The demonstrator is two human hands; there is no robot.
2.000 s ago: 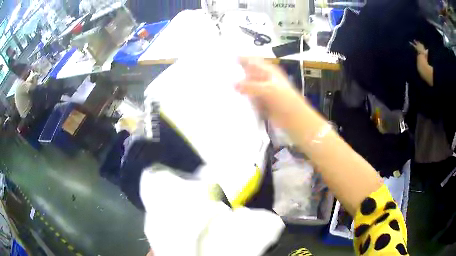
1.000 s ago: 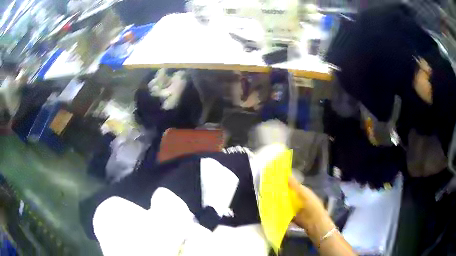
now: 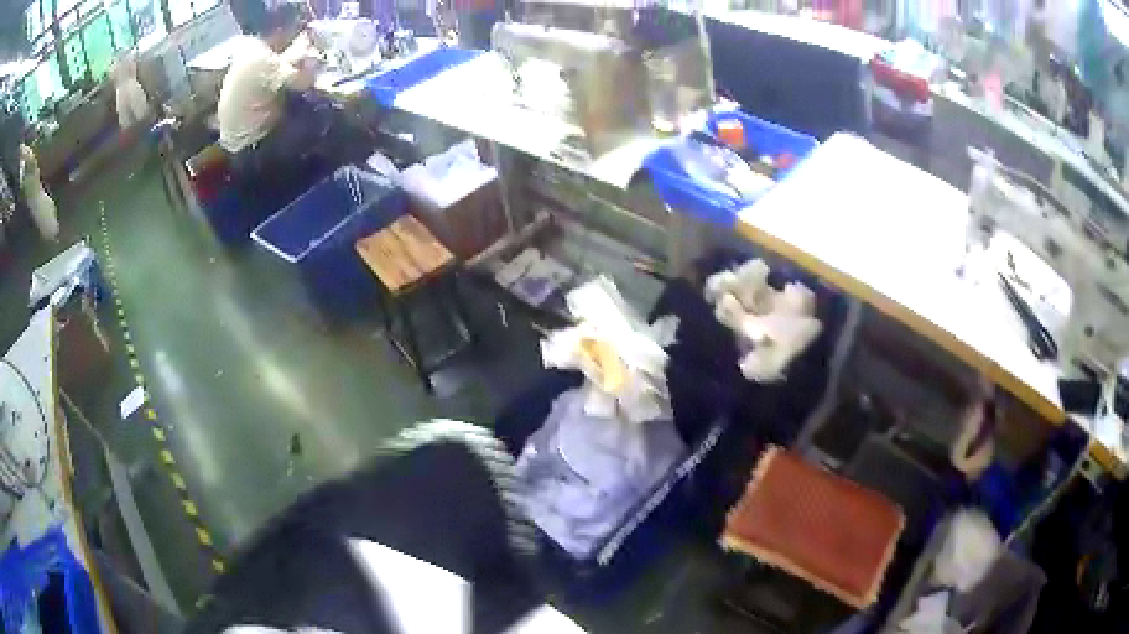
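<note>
A dark garment (image 3: 316, 539) with a white looped edge (image 3: 477, 452) is at the bottom of the view, close to me and blurred. White sheets (image 3: 415, 588) lie on or in it and are cut off by the lower edge. Neither of my hands is in view, so what holds the garment is hidden below the picture's edge.
A red-topped stool (image 3: 817, 526) and a bin of pale cloth (image 3: 594, 477) stand ahead. A wooden stool (image 3: 406, 254), a blue bin (image 3: 328, 217) and a seated person (image 3: 258, 99) are farther left. A white sewing table (image 3: 891, 235) holds scissors (image 3: 1025, 316) at right.
The view has swung left, toward the aisle and the seated person. The hand with the yellow sheet has left the picture. The dark garment now sits lower left.
</note>
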